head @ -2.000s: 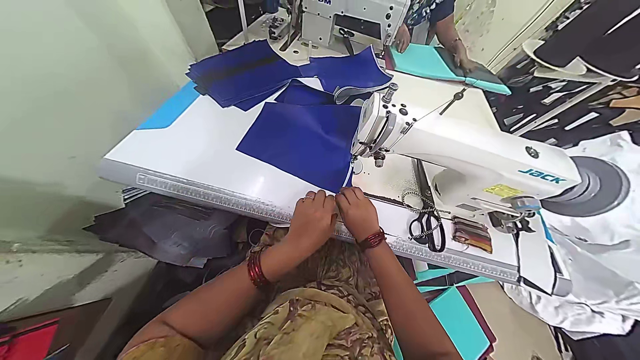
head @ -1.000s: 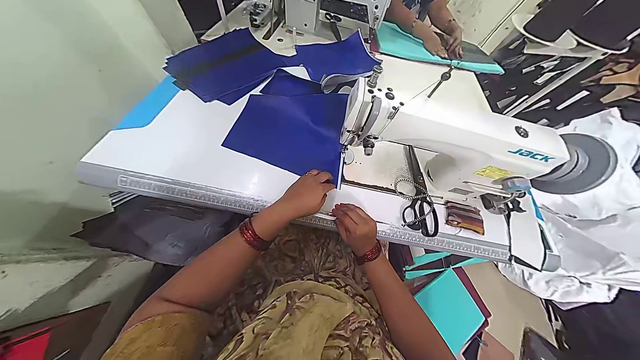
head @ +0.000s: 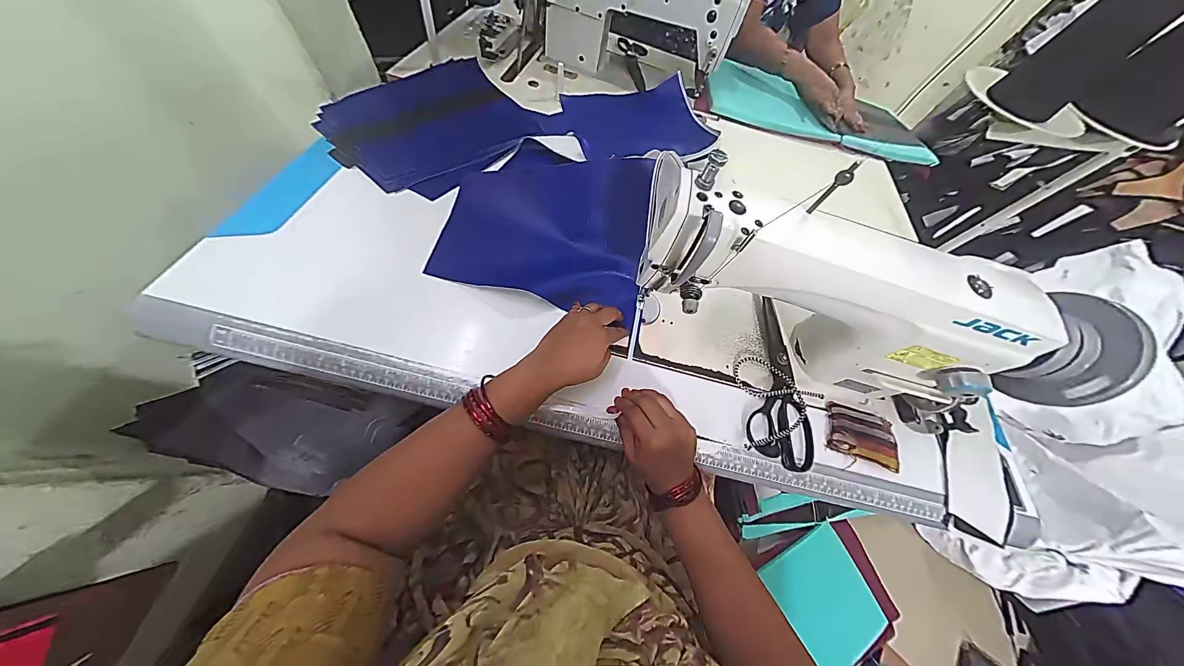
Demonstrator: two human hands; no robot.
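Observation:
A blue sheet, perhaps leather or vinyl point(head: 546, 231), lies on the white table with its right edge at the needle of a white Jack sewing machine point(head: 860, 268). My left hand point(head: 583, 344) rests on the sheet's near corner, just left of the needle, fingers bent. A narrow white strip point(head: 635, 328) runs along that edge toward me. Closer to the table's front edge, my right hand point(head: 655, 435) has its thumb and fingertips pinched on something thin and pale, possibly the strip's end; it is too small to tell.
Black-handled scissors point(head: 782, 425) and coloured thread bundles point(head: 862, 437) lie right of my hands. A ruler tape point(head: 370, 365) lines the front edge. Blue pieces point(head: 425, 120) are stacked behind. Across the table, a co-worker's hands point(head: 837, 102) press a turquoise piece point(head: 763, 97). Dark sheets point(head: 268, 425) sit below left.
My hands were close together at the sheet's near corner two seconds ago; now the right is lower, apart from the left. The left has moved up onto the sheet, which now bulges near it.

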